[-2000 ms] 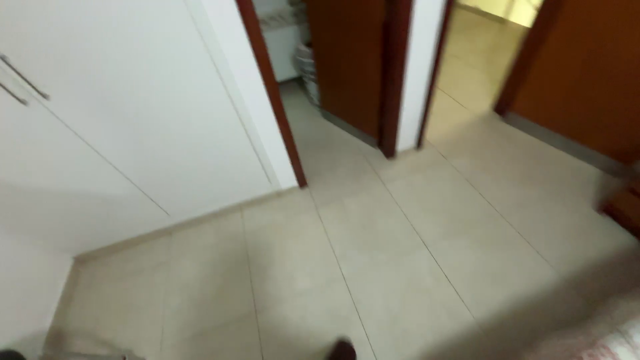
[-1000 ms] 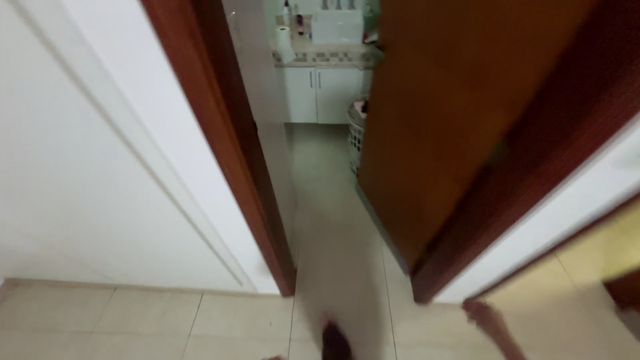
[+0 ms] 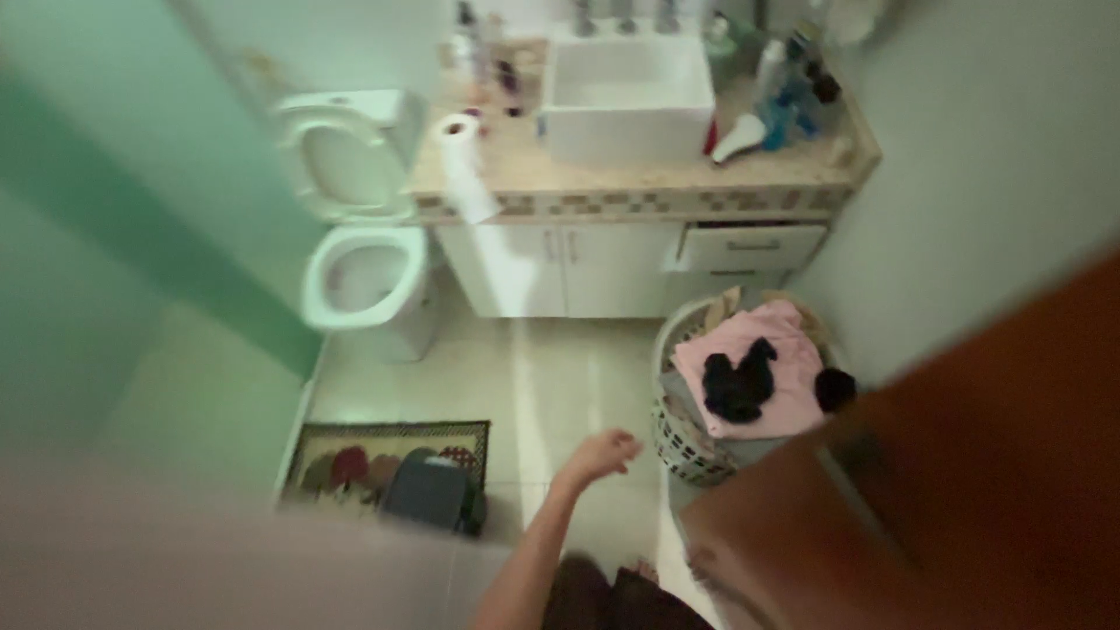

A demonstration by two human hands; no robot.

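Observation:
My left hand (image 3: pixel 605 455) is held out over the tiled floor, empty, its fingers loosely bent and apart. It is left of a white laundry basket (image 3: pixel 691 455) without touching it. In the basket are clothes, with a pink cloth (image 3: pixel 787 332) and a black garment (image 3: pixel 739 385) on top. A blurred shape that looks like my right hand (image 3: pixel 722 577) is by the lower edge of a brown wooden door (image 3: pixel 989 455); its fingers cannot be made out. My dark-clothed legs and part of a bare foot show at the bottom.
Ahead stands a vanity counter (image 3: pixel 612 179) with a white sink (image 3: pixel 630 131), bottles and a paper roll (image 3: pixel 462 162) hanging partly unrolled. At left are a toilet (image 3: pixel 363 280) with its lid up, a greenish glass panel (image 3: pixel 175 262), a patterned mat (image 3: pixel 332 477) and a dark bin (image 3: pixel 429 494).
The view has moved from the room with white closet doors, through the doorway, into the bathroom. My left hand now shows in full over the floor.

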